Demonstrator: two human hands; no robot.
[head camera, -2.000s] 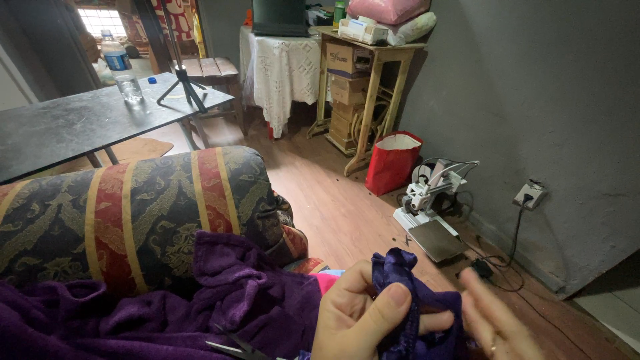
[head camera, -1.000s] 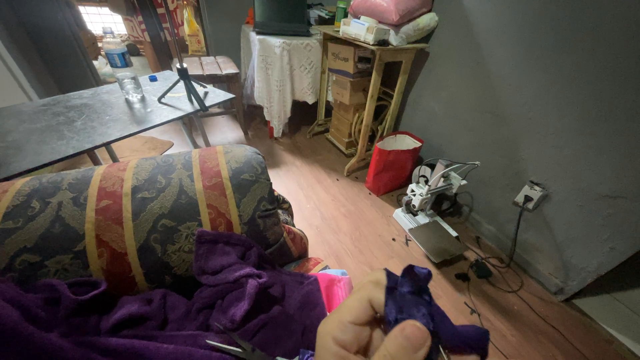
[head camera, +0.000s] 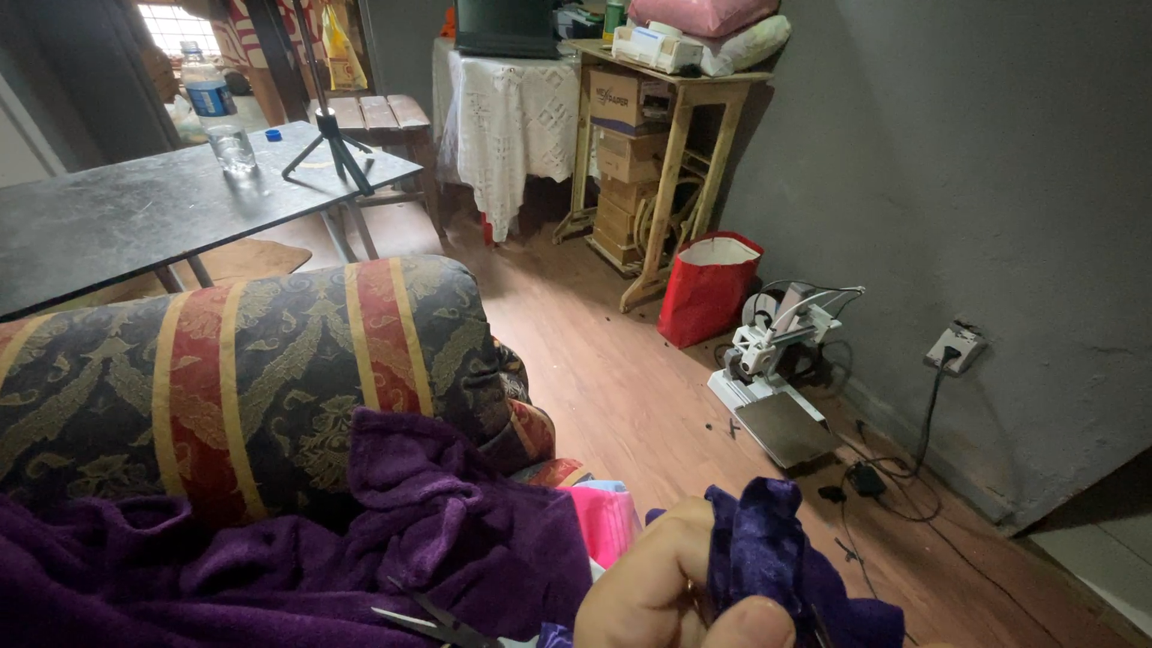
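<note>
My left hand (head camera: 648, 576), at the bottom right of centre, pinches a bunched piece of dark purple velvet fabric (head camera: 760, 540) between thumb and fingers. Part of this fabric hangs to the right of the thumb. A thin dark edge shows beside the thumb, too small to identify. My right hand is out of sight. Left of my left hand, the parted blades of metal scissors (head camera: 441, 623) lie by a purple plush cloth (head camera: 450, 522); their handles are hidden. A pink cloth (head camera: 605, 522) shows between the plush cloth and my left hand.
A patterned sofa armrest (head camera: 297, 360) stands ahead. Beyond it are a dark table (head camera: 108, 211) with a plastic bottle (head camera: 216, 108) and small tripod (head camera: 333, 148). On the floor at right are a red bag (head camera: 706, 292), a white 3D printer (head camera: 774, 378) and black cables (head camera: 900, 477).
My right hand, seen two seconds ago right of the velvet fabric, has left the view. My left hand has shifted somewhat lower and keeps hold of the fabric.
</note>
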